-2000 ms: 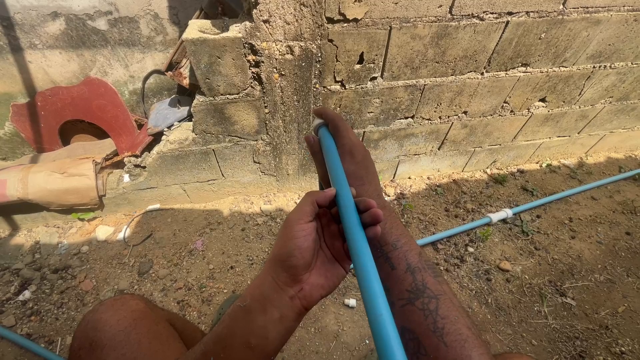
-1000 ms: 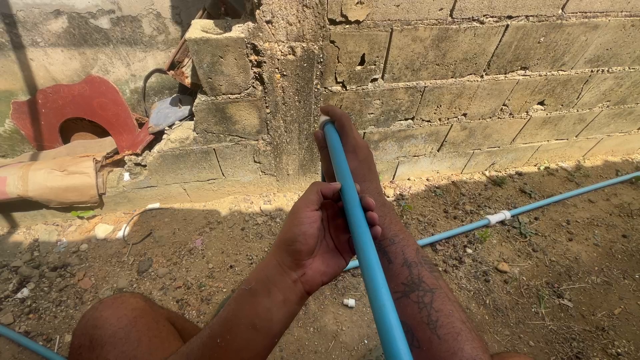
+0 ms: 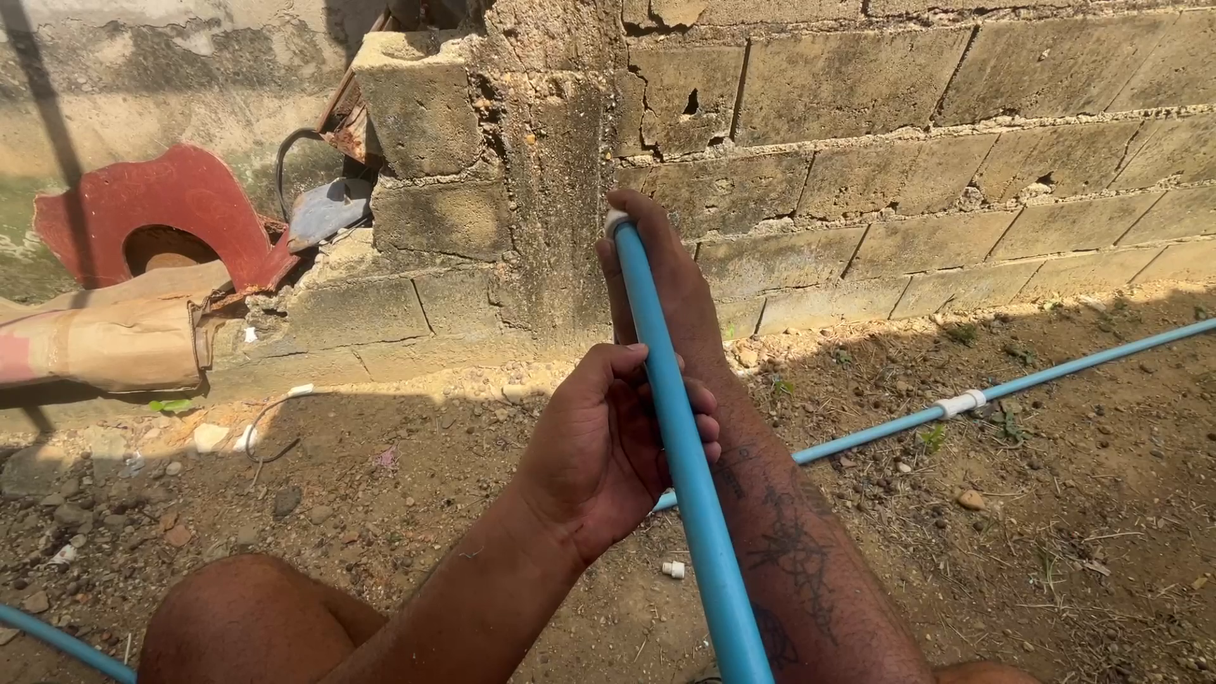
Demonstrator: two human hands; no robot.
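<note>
A blue plastic pipe [image 3: 686, 465] slants up from the bottom edge, with a white fitting [image 3: 616, 220] on its far end. My left hand [image 3: 617, 427] is wrapped around the pipe's middle, thumb on the near side. Farther up, my right hand [image 3: 670, 275] grips the far end, fingers about the white fitting; its palm side is partly hidden behind the pipe. My tattooed right forearm runs beneath the pipe. A small white plastic fitting [image 3: 674, 570] lies on the dirt below my left hand.
Another blue pipe [image 3: 1092, 363] with a white coupling [image 3: 961, 404] lies on the ground at right. A pipe piece [image 3: 66, 644] shows at lower left. Ahead stands a concrete block wall [image 3: 845, 85]. At left are a broken red panel [image 3: 180, 204], a paper sack [image 3: 123, 332] and a thin wire [image 3: 271, 418].
My right hand's fingers have shifted slightly about the white fitting at the pipe's far end. My left hand keeps its hold on the pipe.
</note>
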